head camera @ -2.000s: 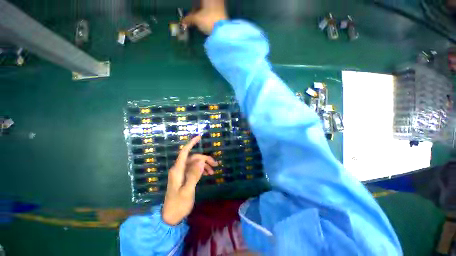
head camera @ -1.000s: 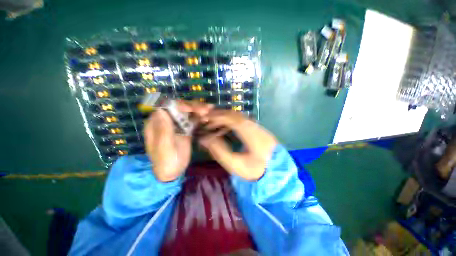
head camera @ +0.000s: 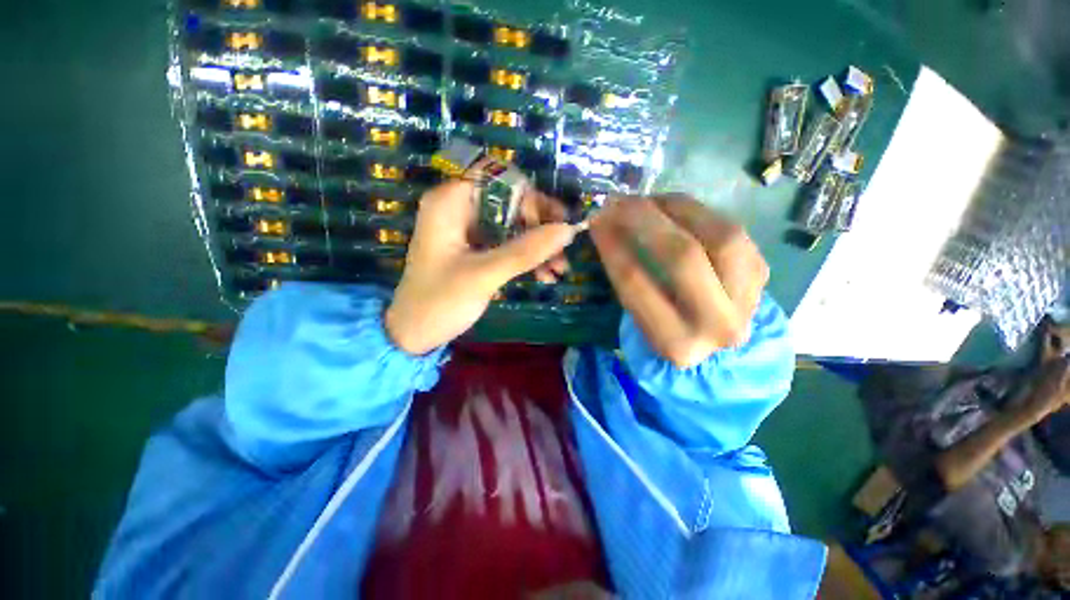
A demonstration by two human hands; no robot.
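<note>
My left hand (head camera: 452, 258) holds a silver unit body (head camera: 500, 197) with a battery and yellow tape (head camera: 455, 157) sticking out at its upper left. My right hand (head camera: 681, 275) is beside it, fingertips pinched together and meeting my left thumb tip. A tiny pale thing shows between the fingertips; what it is cannot be told. Under and beyond both hands lies the clear blister tray (head camera: 340, 164), with rows of black parts with yellow-orange middles. The hands hide part of its right columns.
Several silver units (head camera: 817, 143) lie in a cluster right of the tray. Further right is a white sheet (head camera: 874, 281) with clear ridged trays (head camera: 1011, 240) on it. A person in dark clothes (head camera: 968, 451) sits at the lower right, an arm reaching towards the bench.
My right hand has moved right of the unit, from over it, and now pinches at my left thumb tip. Two seconds ago my right arm reached across the bench to a unit at the back.
</note>
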